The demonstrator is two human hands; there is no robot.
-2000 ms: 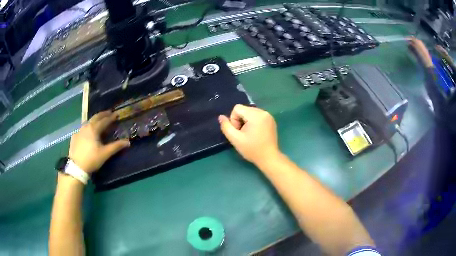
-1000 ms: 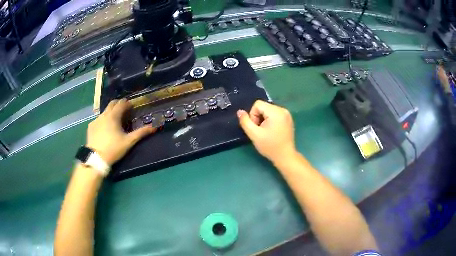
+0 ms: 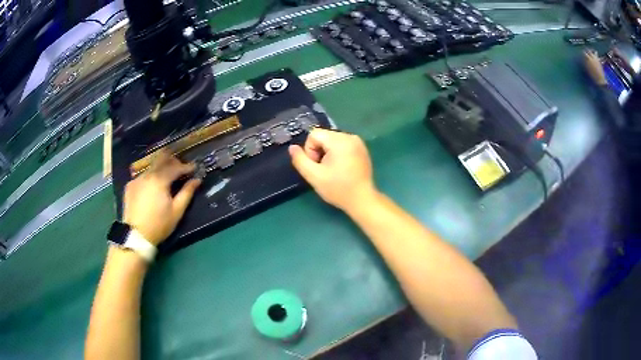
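Observation:
The scalloped metal carrier strip (image 3: 247,145) lies on the black base board (image 3: 263,184), just in front of the brass-yellow stop bar (image 3: 188,145). Its round units are blurred. My left hand (image 3: 158,197) has its fingers and thumb at the strip's left end and holds it there. My right hand (image 3: 334,167) is curled, with thumb and fingertips near each other, close to the strip's right end; whether it holds something small cannot be told.
The microscope column (image 3: 165,70) stands at the board's rear left, beside ringed discs (image 3: 276,85). Loaded black trays (image 3: 393,35) lie behind. The soldering station (image 3: 509,98) and yellow sponge (image 3: 483,166) are right. A green spool (image 3: 278,314) is in front. A person's hand (image 3: 594,68) shows far right.
The strip has moved right along the stop bar, and its right end now lies near my right hand. My left hand has stayed at its left end. The whole view has shifted.

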